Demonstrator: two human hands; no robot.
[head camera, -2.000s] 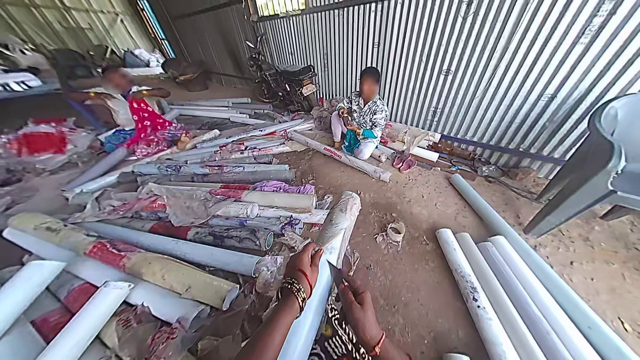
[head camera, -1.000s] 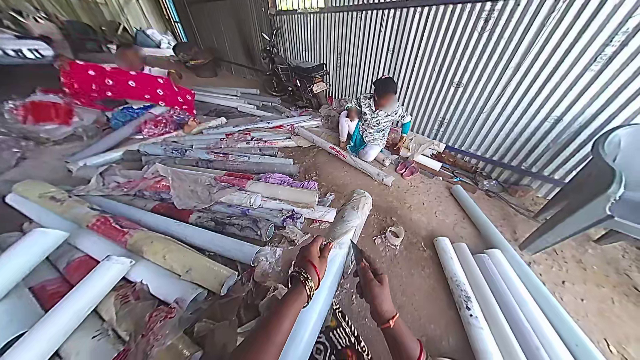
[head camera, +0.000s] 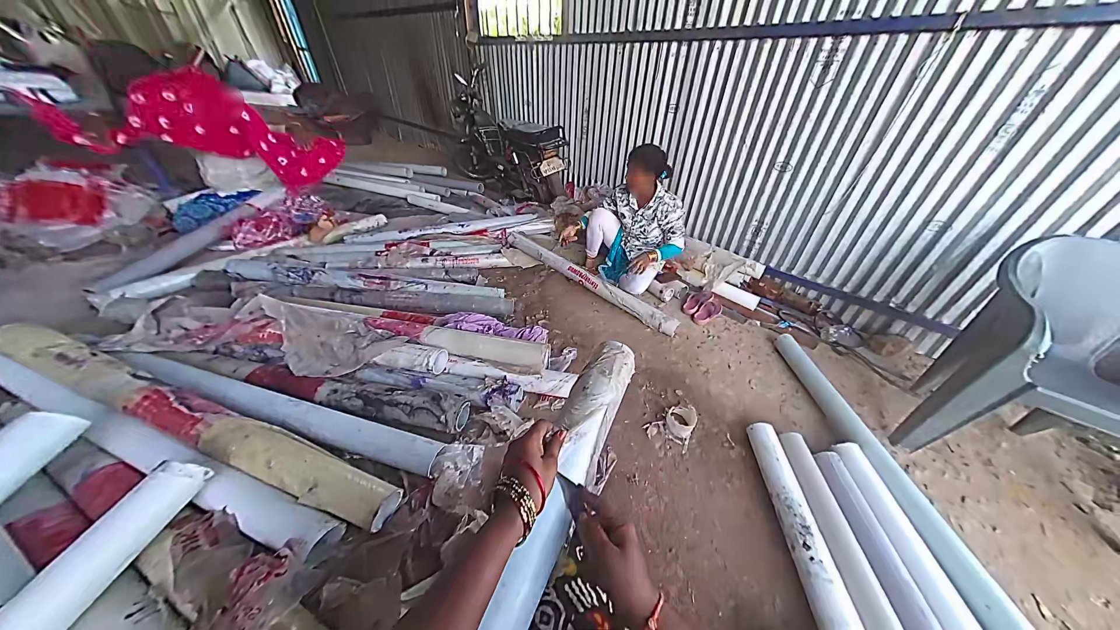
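A light blue plastic pipe (head camera: 531, 560) slants up from the bottom edge, its far part covered by a dirty plastic wrapping (head camera: 600, 385). My left hand (head camera: 532, 464), with bangles at the wrist, grips the edge of that wrapping on the pipe's upper side. In my right hand (head camera: 612, 542) is a dark flat blade, probably a knife (head camera: 577, 497), held against the pipe's right side just below my left hand. The fingers hide its handle. Torn plastic film (head camera: 464, 490) lies to the left of the pipe.
Many wrapped pipes (head camera: 297, 464) cover the ground at left. Bare white pipes (head camera: 801, 525) lie at right, near a grey plastic chair (head camera: 989, 350). A ring-shaped scrap (head camera: 681, 422) is on the soil. One person (head camera: 643, 227) sits by the metal wall; another, behind red dotted cloth (head camera: 192, 114), is at far left.
The person at far left has moved the red dotted cloth, which was spread wide a second ago. My hands remain at the same pipe, the blade now lower along it relative to the wrapped end.
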